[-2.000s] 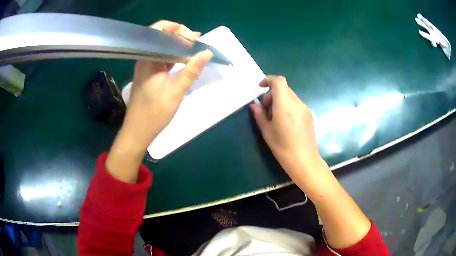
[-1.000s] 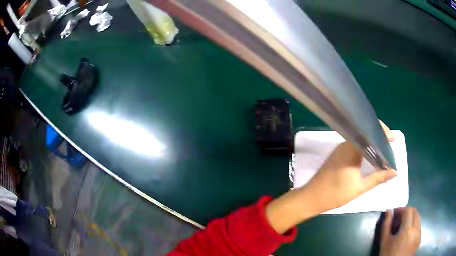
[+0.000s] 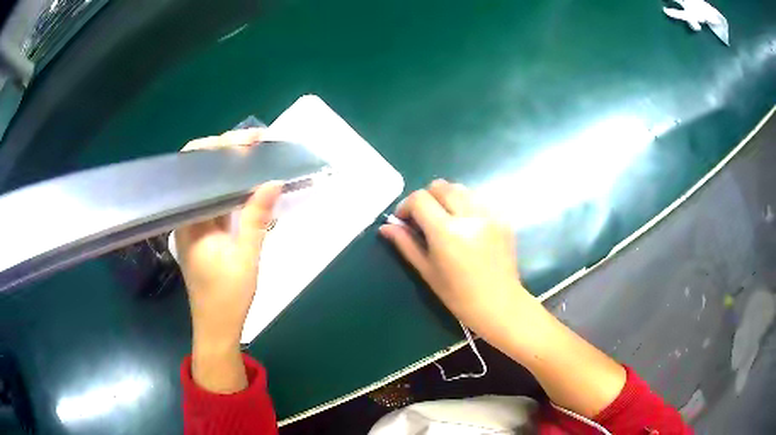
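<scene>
A long silver-grey curved lamp arm [image 3: 111,197] rises from a flat white lamp base [image 3: 340,153] and runs out at the left edge. My left hand [image 3: 225,229] grips the arm low down, near where it meets the base, fingers behind and thumb in front. My right hand [image 3: 451,246] is at the base's near right edge, with thumb and forefinger closed on a small white cord end [image 3: 392,219]. The thin white cord [image 3: 464,374] hangs over the bench edge below that hand. A dark unit [image 3: 153,265] is partly hidden behind my left hand and the arm.
The glossy green bench [image 3: 340,336] has a pale curved edge along the near side. A small white glove [image 3: 699,15] lies at the far right. A silvery rack [image 3: 64,25] shows at the top left. Grey floor [image 3: 681,280] lies beyond the edge at right. A brown textured patch [image 3: 394,394] shows near my lap.
The view has swung back right, so base and arm appear further left. My right hand is fully in view again at the base's edge. My left hand still holds the arm.
</scene>
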